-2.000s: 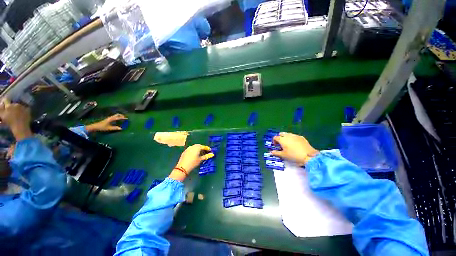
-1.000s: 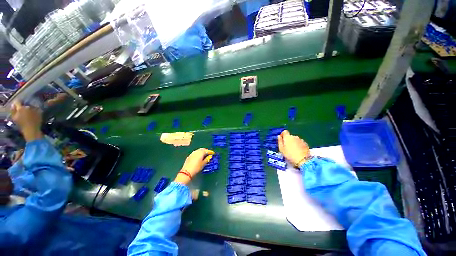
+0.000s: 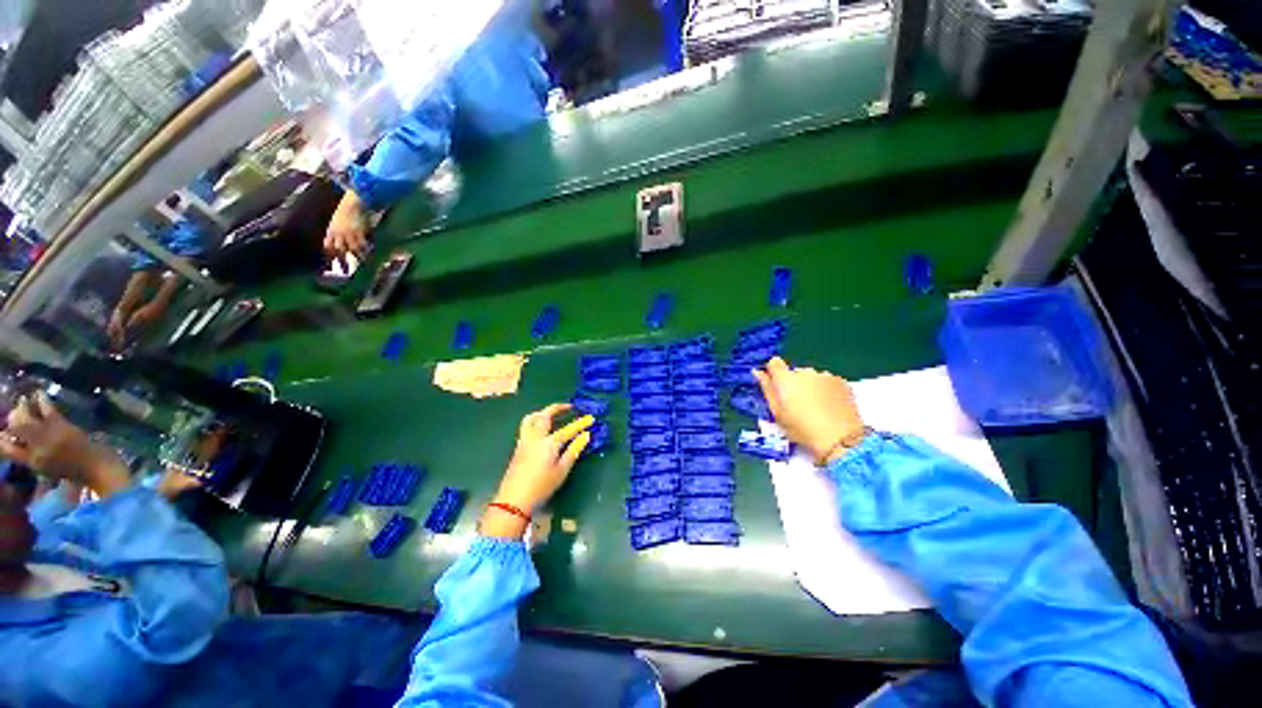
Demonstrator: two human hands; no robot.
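Note:
Blue modules lie in two tight columns on the green bench, with smaller groups on both sides. My left hand, with yellow on its fingertips, is at the small group left of the columns, fingers on or around a module. My right hand is at the group right of the columns, its fingertips touching a module; whether it grips it is too blurred to tell. A pale-marked module lies below those fingers. A white sheet lies partly under my right forearm.
A blue bin stands right, beside a post. Black trays are at far right. The belt carries spaced modules and a grey device. A tan piece lies at its edge. Other workers' arms reach in at left.
My right fingers have shifted slightly down and left along the right-hand modules. My left hand remains at the left group. Another worker's arm has come in over the belt at upper left.

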